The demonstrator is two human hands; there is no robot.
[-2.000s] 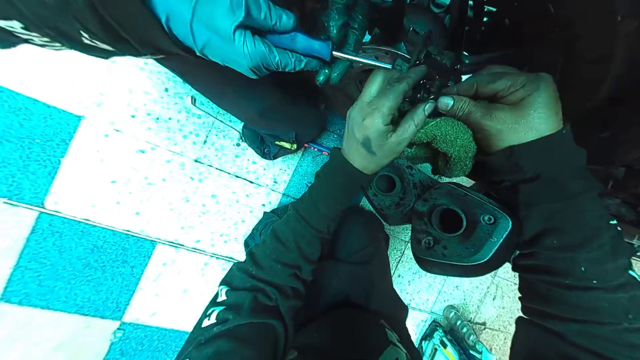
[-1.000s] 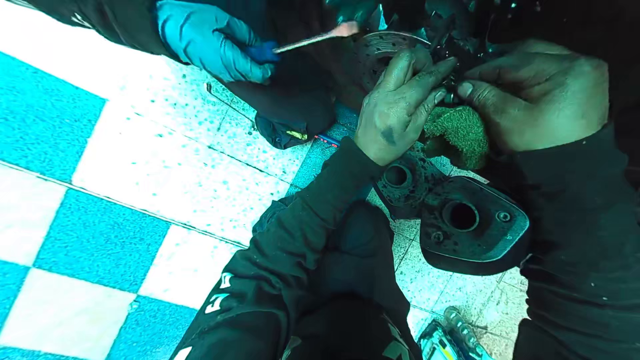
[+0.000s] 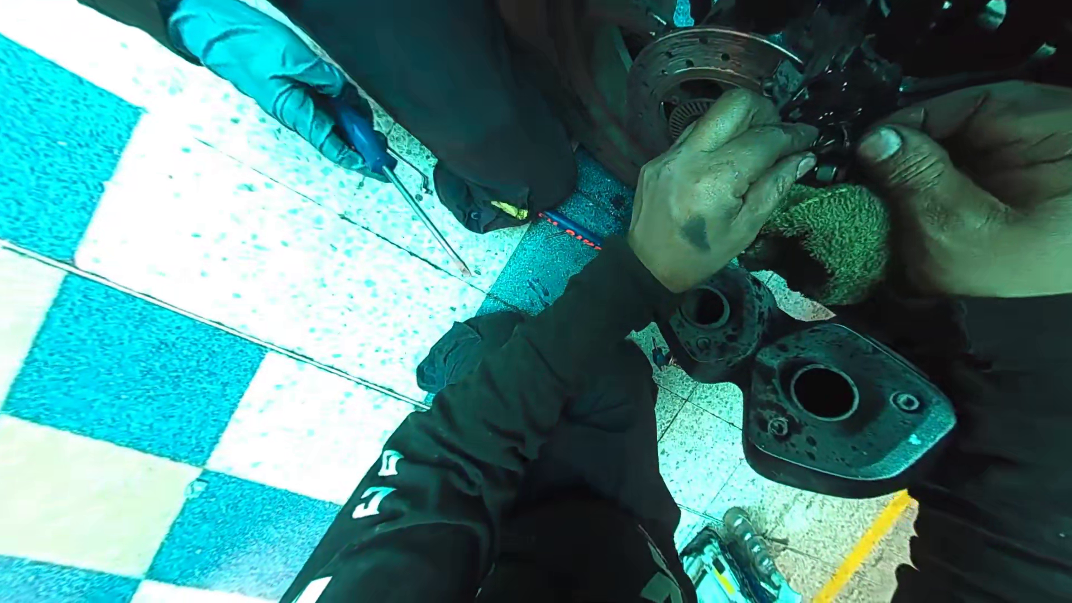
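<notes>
My left hand (image 3: 720,188) reaches to a small dark metal part (image 3: 829,155) below the brake disc (image 3: 712,50), thumb and fingers close together at its left side. From the right, my right hand (image 3: 988,184) has its thumb and fingers at the same part; what lies between the fingertips is mostly hidden. A green fuzzy cloth (image 3: 837,239) hangs just under the fingers, between both hands. Beneath it are the dark twin outlets of an exhaust muffler (image 3: 846,402). Dark machinery surrounds the disc and is hard to make out.
At upper left a co-worker's gloved hand (image 3: 268,75) holds a blue-handled screwdriver (image 3: 419,213), its tip pointing down over the checkered tile floor (image 3: 251,234). The co-worker's dark-clothed leg and shoe (image 3: 481,201) are close by. A plastic package (image 3: 724,569) lies at the bottom.
The co-worker's gloved hand with the screwdriver has moved left, away from the machinery, and the tool now points downward. Both my hands stay at the small part. More of the brake disc shows.
</notes>
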